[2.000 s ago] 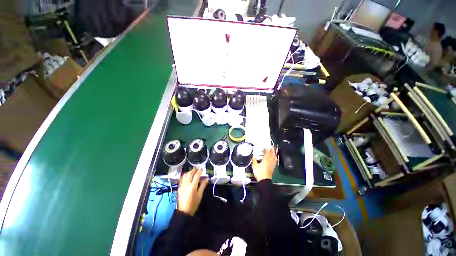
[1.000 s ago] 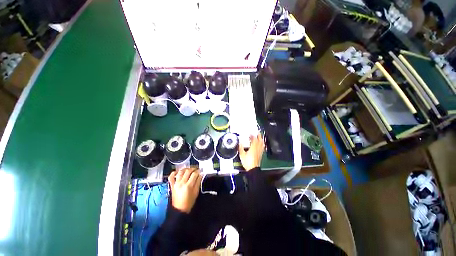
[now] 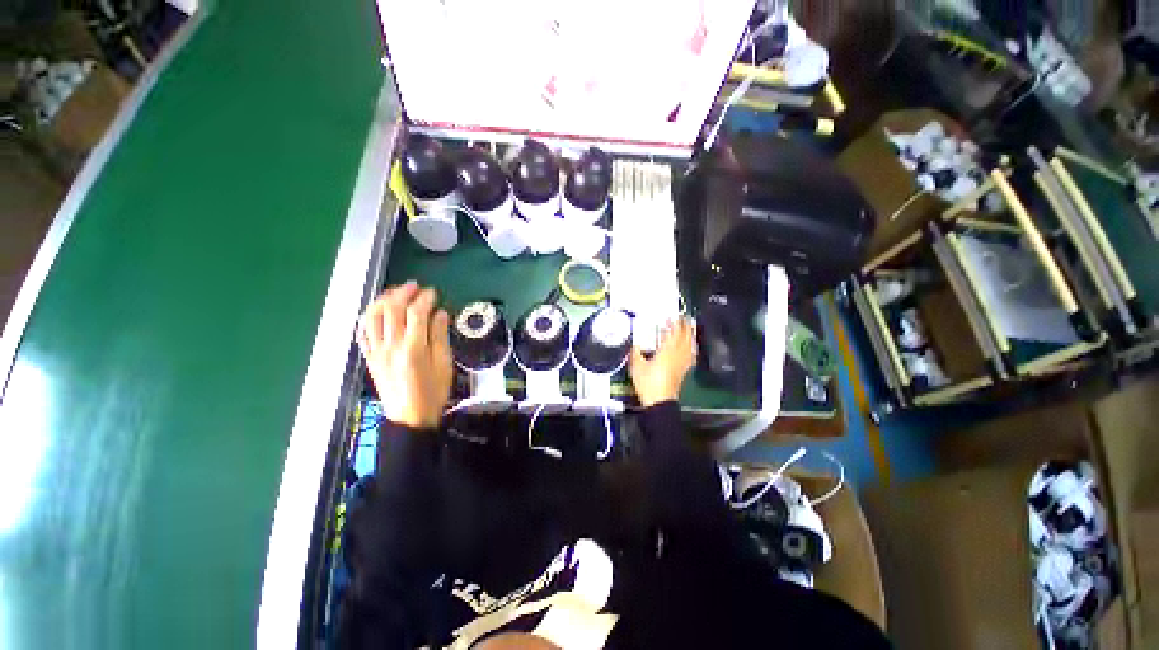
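Three black-and-white security cameras (image 3: 544,337) show in the front row, lens faces up, with short white leads at the bench edge. My left hand (image 3: 409,356) lies over the row's left end and hides the spot where the leftmost camera stood; its grip is hidden. My right hand (image 3: 665,364) rests with fingers apart on the near end of the white keyboard (image 3: 644,254), just right of the rightmost front camera. Behind, a second row of cameras (image 3: 536,184) stands with glossy black heads turned away. A bright monitor (image 3: 559,64) stands behind them.
A yellow tape roll (image 3: 583,281) lies between the rows. A black label printer (image 3: 794,222) with a hanging white label strip (image 3: 774,343) stands at right. The green conveyor (image 3: 216,292) runs at left. A carton of cameras (image 3: 858,540) is at lower right, wooden-framed racks (image 3: 972,286) beyond.
My left hand has moved left and forward from the front of the row onto its leftmost camera's place. My right hand stays by the keyboard's near end. The view has shifted.
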